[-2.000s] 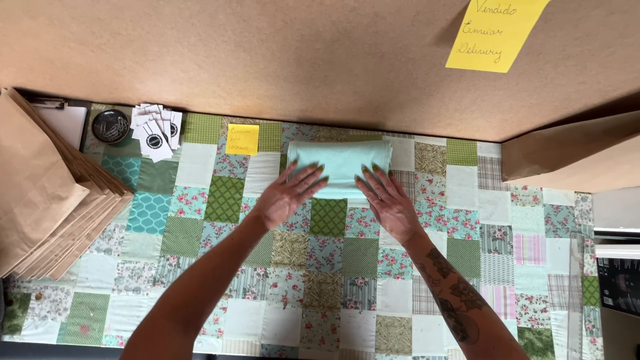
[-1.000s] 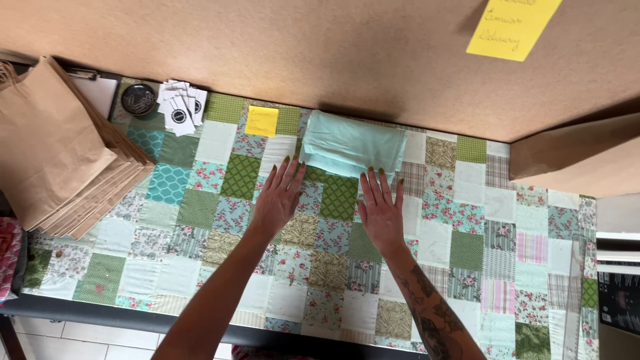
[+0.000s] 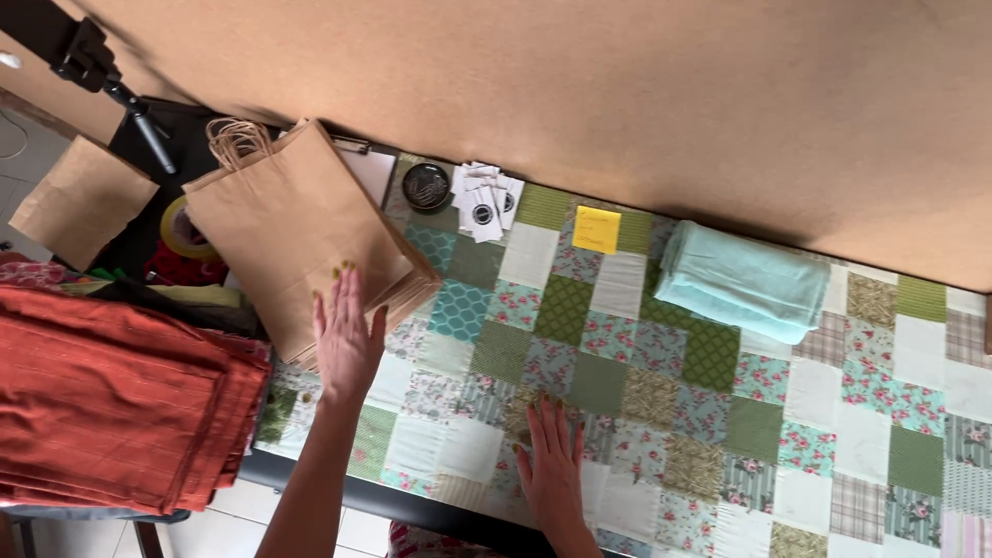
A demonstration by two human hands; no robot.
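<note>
My left hand [image 3: 347, 341], fingers apart, is over the lower right part of a stack of brown paper bags with twisted handles [image 3: 287, 232]; it grips nothing, and whether it touches the top bag is hard to tell. My right hand [image 3: 554, 465] is spread and empty over the patchwork cloth [image 3: 601, 384], near the table's front edge. A folded light turquoise cloth [image 3: 744, 279] lies by the back board, up and to the right of my right hand, touched by neither hand.
Along the back are a clipboard [image 3: 372, 172], a dark round dish of small metal items [image 3: 426, 187], printed tags [image 3: 482, 203] and a yellow sticky note [image 3: 596, 230]. At left are folded red fabric [image 3: 116, 395], a yellow tape roll [image 3: 186, 229], a loose brown paper piece [image 3: 85, 203] and a phone-type stand [image 3: 139, 124].
Both hands have left the folded turquoise cloth; my left hand has moved left to the paper bags, my right toward the front edge. The view has swung left.
</note>
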